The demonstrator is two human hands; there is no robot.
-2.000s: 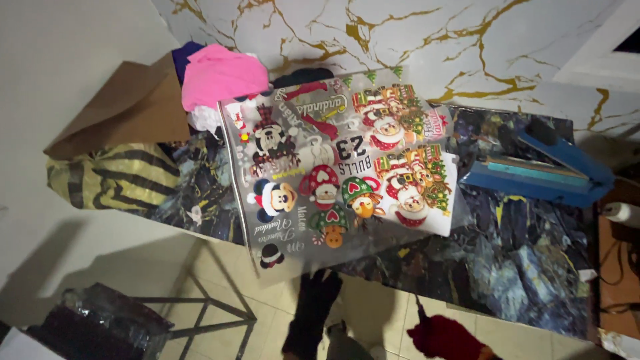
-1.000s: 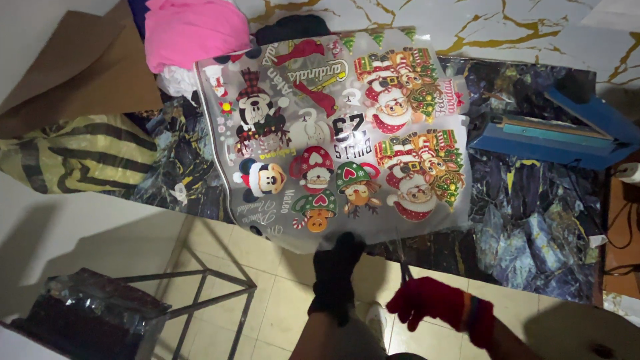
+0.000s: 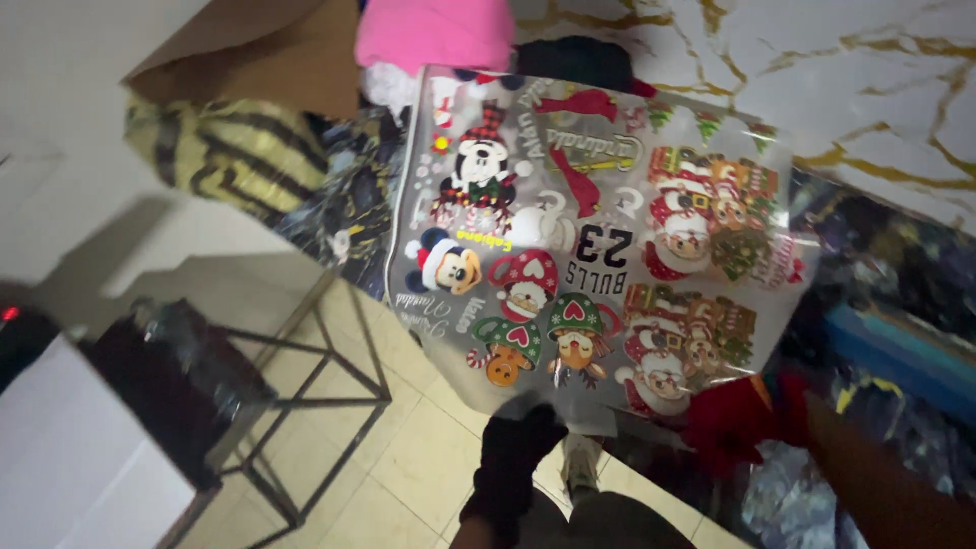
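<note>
A clear plastic film sheet (image 3: pixel 595 191) printed with Christmas and cartoon transfers lies over the dark marble-patterned tabletop (image 3: pixel 362 198), its near edge overhanging. At that near edge is my left hand (image 3: pixel 522 442) in a black glove, its fingers closed on the film. My right hand (image 3: pixel 736 419), in a red glove, lies at the sheet's lower right corner; blur hides its fingers and whether it grips anything. A blue case or tool (image 3: pixel 900 351) is just beyond the right hand.
A pink cloth (image 3: pixel 435 34), brown cardboard (image 3: pixel 305 61) and a yellow-black striped bag (image 3: pixel 244 156) are at the back left. A metal-framed stool (image 3: pixel 335 354) with a plastic-wrapped seat stands on the floor at left. Crumpled clear plastic (image 3: pixel 793 496) lies at lower right.
My right hand has moved right and up to the sheet's lower right corner. The view has come closer to the sheet.
</note>
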